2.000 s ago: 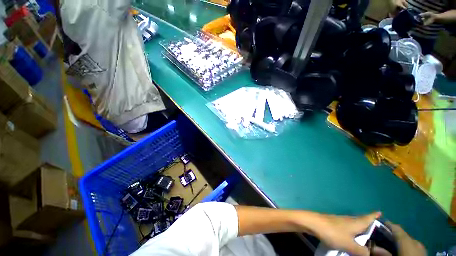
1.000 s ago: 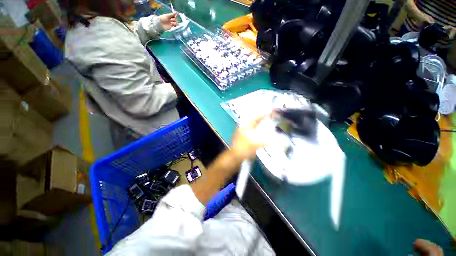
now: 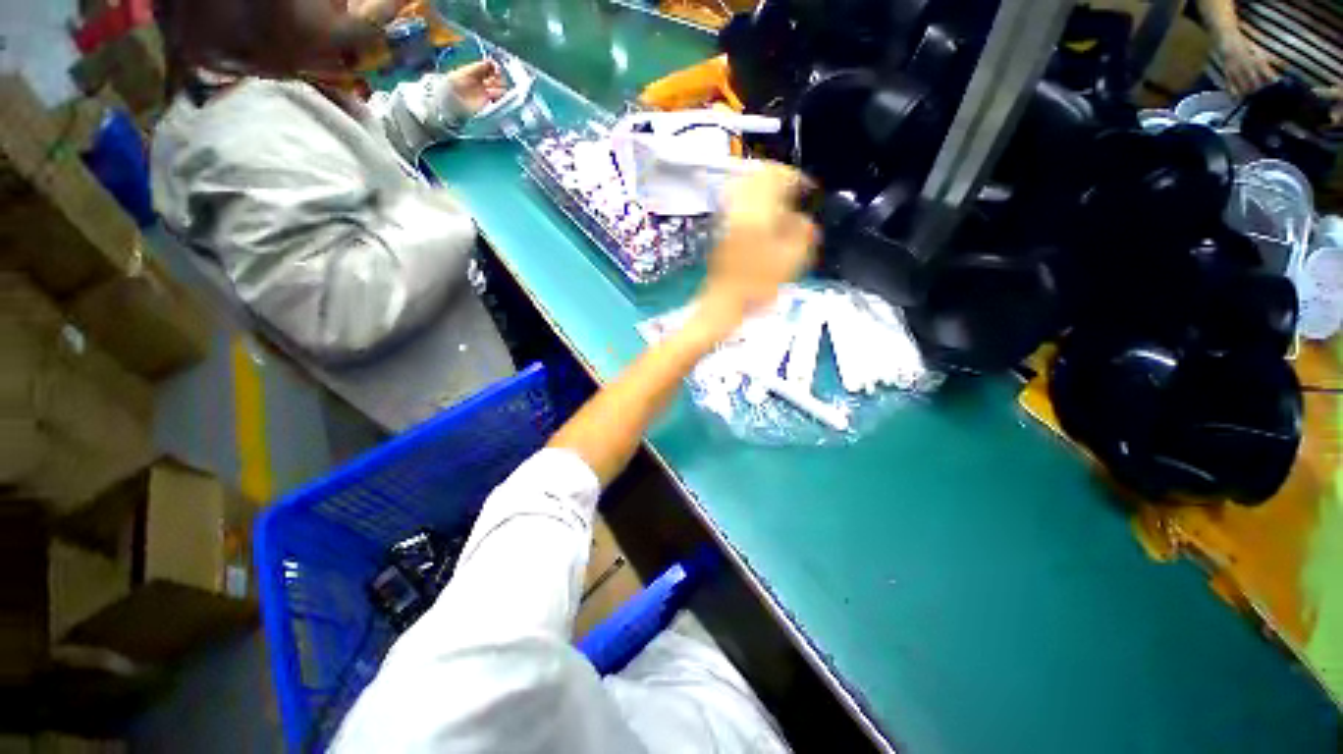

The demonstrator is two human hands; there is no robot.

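Observation:
My left hand [image 3: 763,243] is stretched forward over the bench, slightly blurred, with its fingers at a white plastic housing [image 3: 678,170]. The housing is held above the clear tray of small parts [image 3: 636,254] and hides part of it. A dark bit shows by my fingers. An open clear bag of white parts [image 3: 803,368] lies on the green bench, just below my wrist. My right hand is not in view.
A blue crate [image 3: 398,449] with black modules [image 3: 405,575] stands beside my lap. A large pile of black plastic shells [image 3: 1178,368] lies at the right, behind a metal post [image 3: 990,125]. A person in a grey jacket [image 3: 317,206] sits at the left. Cartons stand far left.
The white housing has gone from the lower right, through the middle of the bench, to above the clear tray with my left hand. My right hand has left the picture. The bag is uncovered again.

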